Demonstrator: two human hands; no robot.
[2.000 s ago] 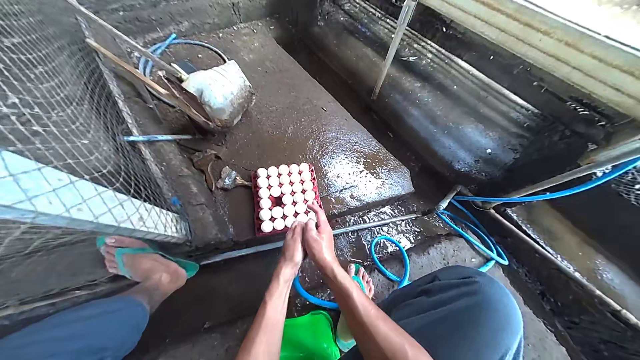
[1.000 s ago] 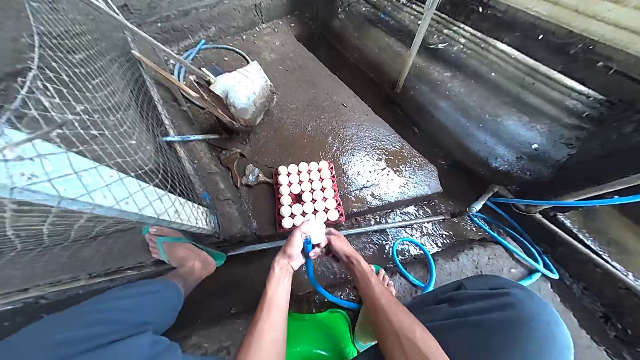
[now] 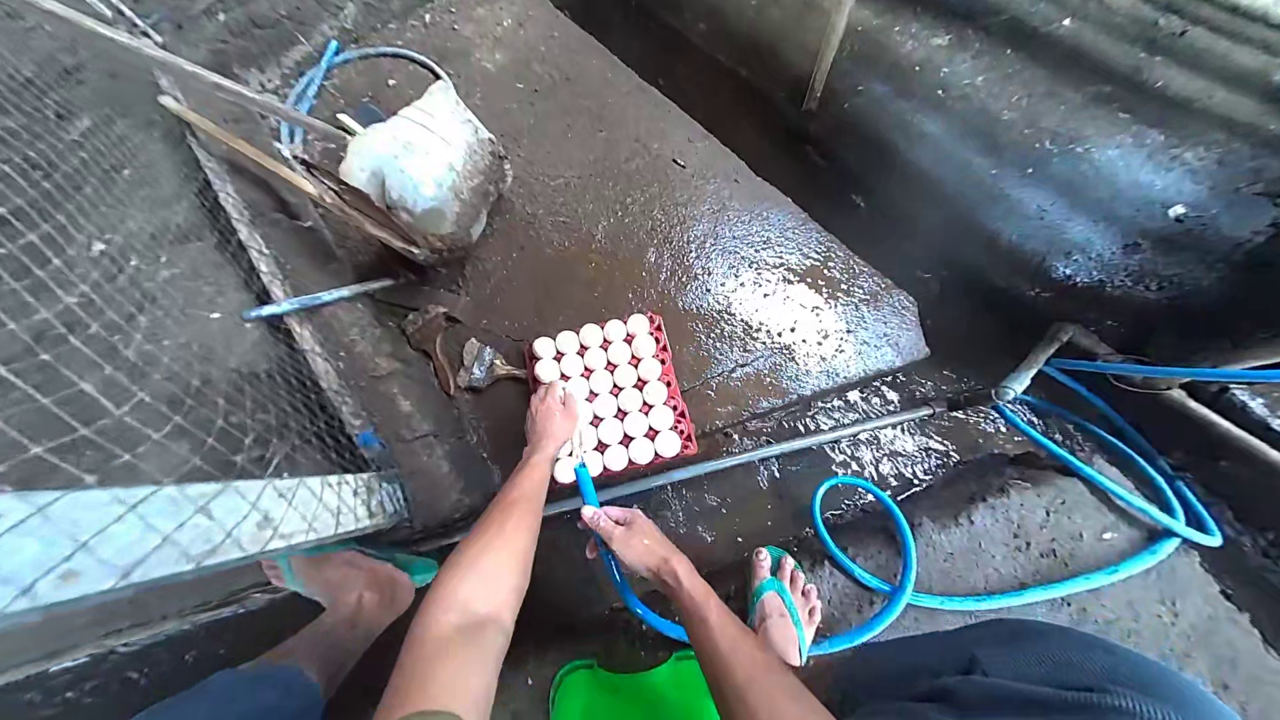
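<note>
A red egg tray (image 3: 686, 415) filled with rows of white eggs (image 3: 630, 400) lies on the wet concrete slab. My left hand (image 3: 552, 418) reaches over the tray's left side, its fingers at an egg; whether they grip it is hidden. Below the tray, my right hand (image 3: 630, 540) grips a blue hose (image 3: 588, 490) near its end, which points up at the tray's lower left. Water seems to run from the hose end onto the eggs there. A brush (image 3: 484, 365) lies against the tray's left edge.
A metal pipe (image 3: 780, 444) runs along the slab's near edge. Blue hose coils (image 3: 1100, 480) lie at right. Wire netting (image 3: 150, 300) stands at left, and a whitish sack-like bundle (image 3: 425, 165) sits behind. A green plastic stool (image 3: 635, 690) is below me.
My hands were together in front of the tray a second ago. Now they are apart, the left moved over the tray, the right holding the hose. The view has moved closer.
</note>
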